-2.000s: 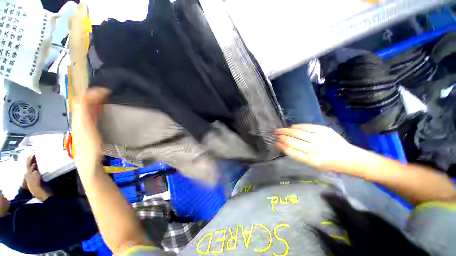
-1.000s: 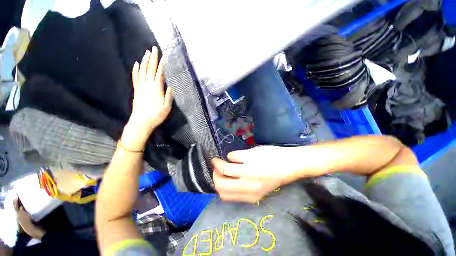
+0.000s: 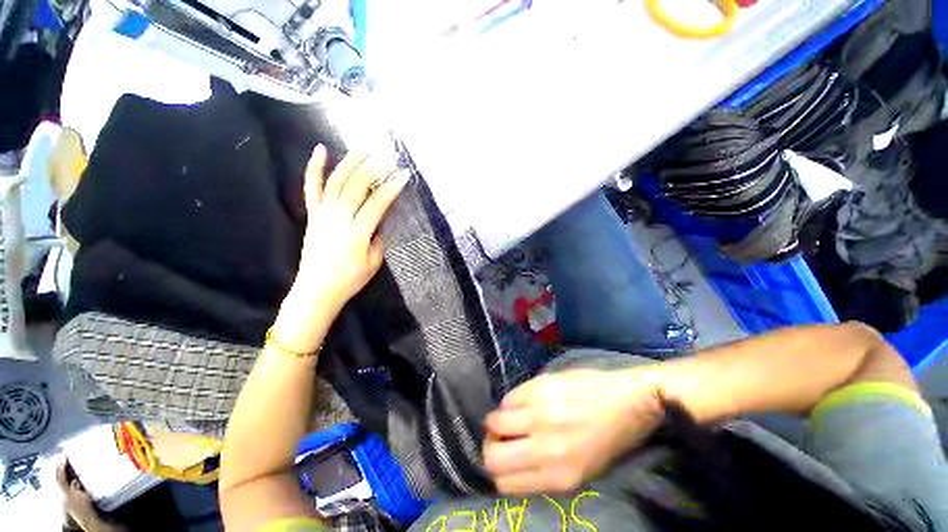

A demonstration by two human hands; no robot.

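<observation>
A garment with black lining lies on the machine table and hangs towards my lap. Its grey plaid shell shows in a fold at the lower left. A narrower grey checked band with a dark edge runs from near the machine's needle area down to my lap. My left hand lies flat on the lining and the band's upper part, fingers spread. My right hand has its fingers curled at the band's lower edge, pinching it; the fingertips are partly hidden.
The sewing machine's metal parts are at the top. The white table has a yellow scissors handle at its far edge. A blue bin holds dark striped bundles at right. Another person's hand shows at lower left.
The garment has shifted from my lap onto the table and been spread out. My left hand has come from the far left onto the band. The machine and scissors handle have come into view.
</observation>
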